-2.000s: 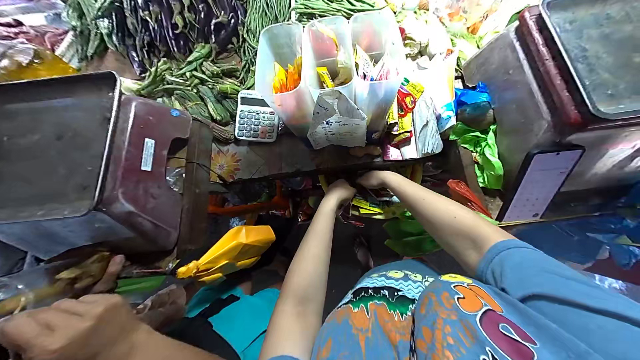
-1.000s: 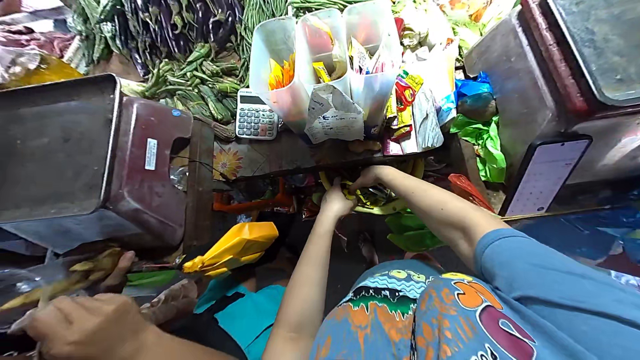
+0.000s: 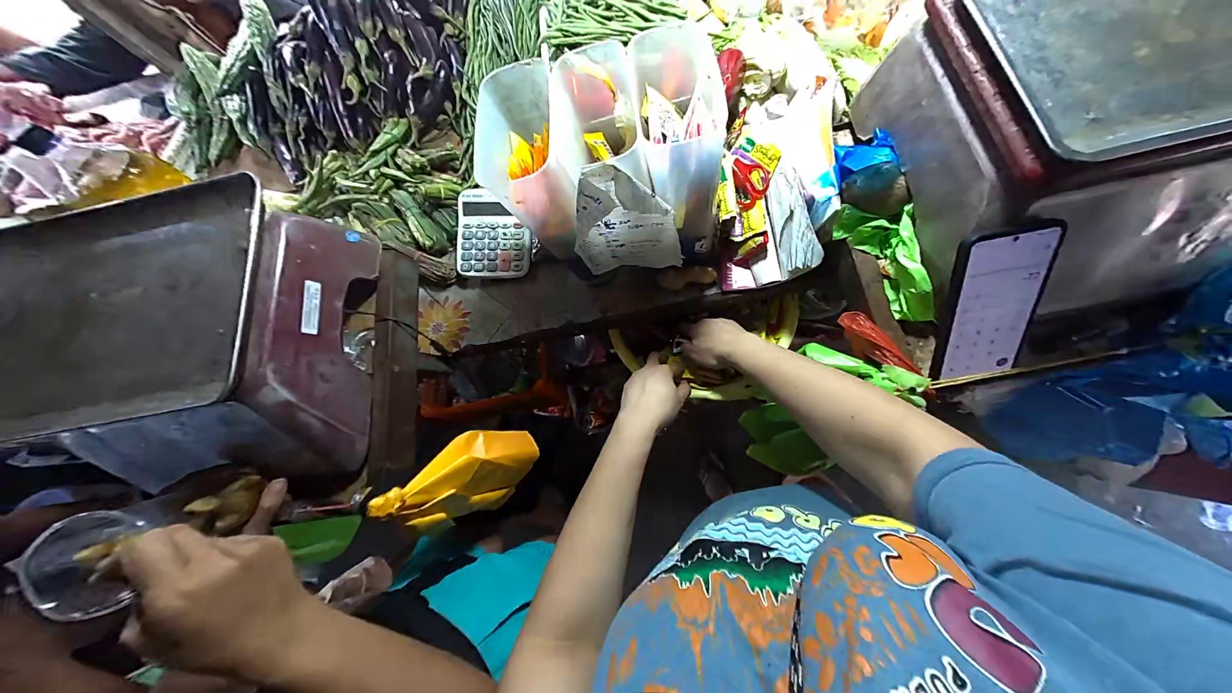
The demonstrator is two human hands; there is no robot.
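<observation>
Both of my hands reach under the edge of the stall's counter, close together, over a yellow-rimmed container [image 3: 626,351] in shadow. My left hand [image 3: 654,393] has its fingers bent at the container's near side; what they touch is too dark to tell. Just right of it, my right hand [image 3: 710,344] is curled with its fingertips down, partly hidden. On the counter above stand three clear plastic bins [image 3: 599,144] of small packets, with a piece of handwritten paper [image 3: 628,223] on their front. A calculator [image 3: 493,236] lies left of them, and colourful sachets [image 3: 751,192] lie to the right.
Metal-topped boxes flank me, one left [image 3: 313,337] and one right [image 3: 924,125], with a smartphone [image 3: 999,300] leaning on the right one. Eggplants [image 3: 361,77] and green beans [image 3: 500,58] lie behind. Yellow [image 3: 472,472] and green plastic bags hang nearby. A co-worker's hands [image 3: 212,587] work at lower left.
My left hand has shifted slightly down and right from one second ago, and both hands stay under the counter edge. The co-worker's hands have moved a little at lower left.
</observation>
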